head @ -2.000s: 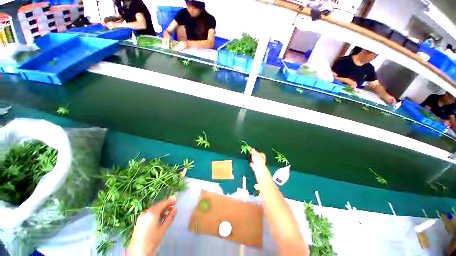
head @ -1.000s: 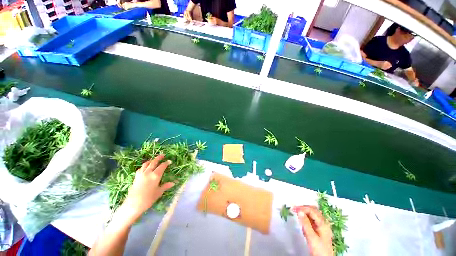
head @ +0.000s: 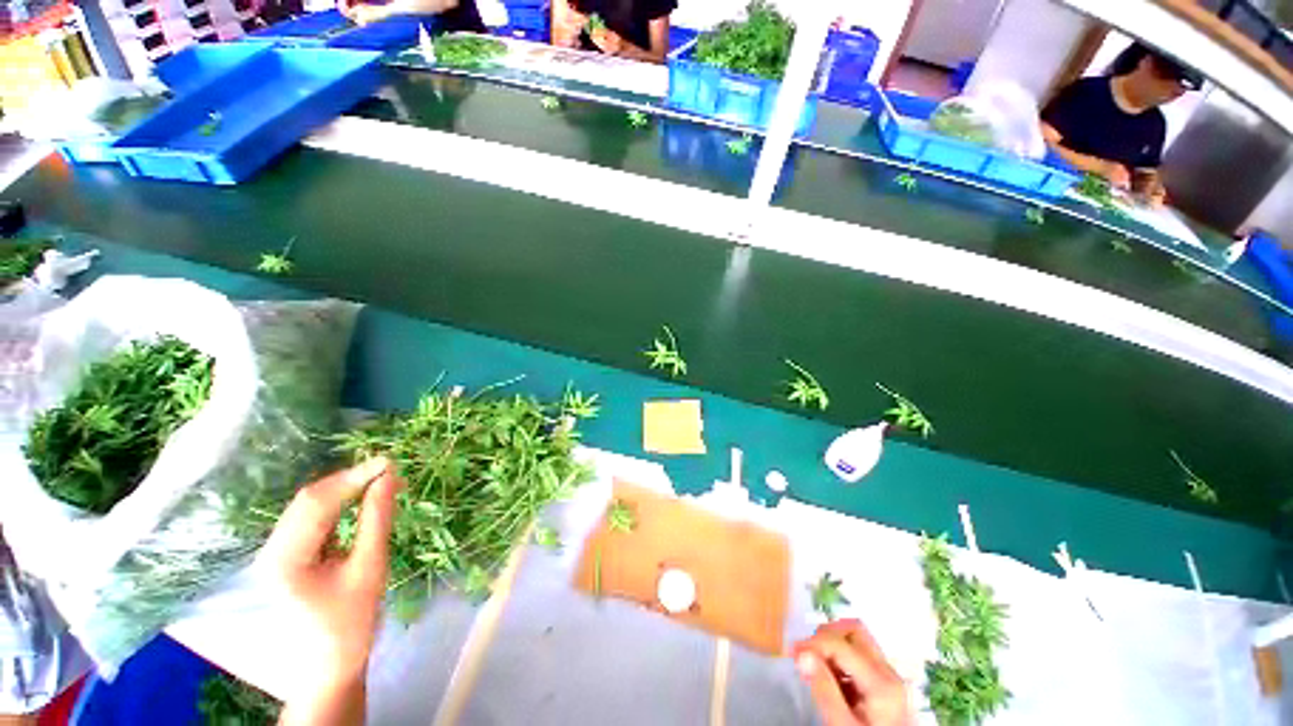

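My left hand (head: pixel 338 567) is at the left edge of the large leaf stem pile (head: pixel 461 482), thumb and forefinger close together; whether they pinch a stem is unclear. My right hand (head: pixel 854 674) is at the lower right corner of the cardboard work pad (head: pixel 723 567), fingers curled and fingertips together; anything in them is too small to tell. A small leaf piece (head: pixel 825 593) lies just beyond the right fingertips. On the pad are a white disc (head: pixel 676 590) and a small leaf piece (head: pixel 621 519).
Small leaf pieces (head: pixel 964 631) form a row at right. Beyond the pad are a cardboard square (head: pixel 674 427), white cap (head: pixel 776 481) and glue bottle (head: pixel 855 453). Leaf sprays (head: pixel 804 386) lie on the green conveyor belt (head: pixel 539 284). An open plastic bag (head: pixel 241 426) stands left. People work across the belt.
My right hand came back from the belt, then moved down towards the pad's corner. A leaf spray now lies where it reached. My left hand went onto the pile, then to its left edge.
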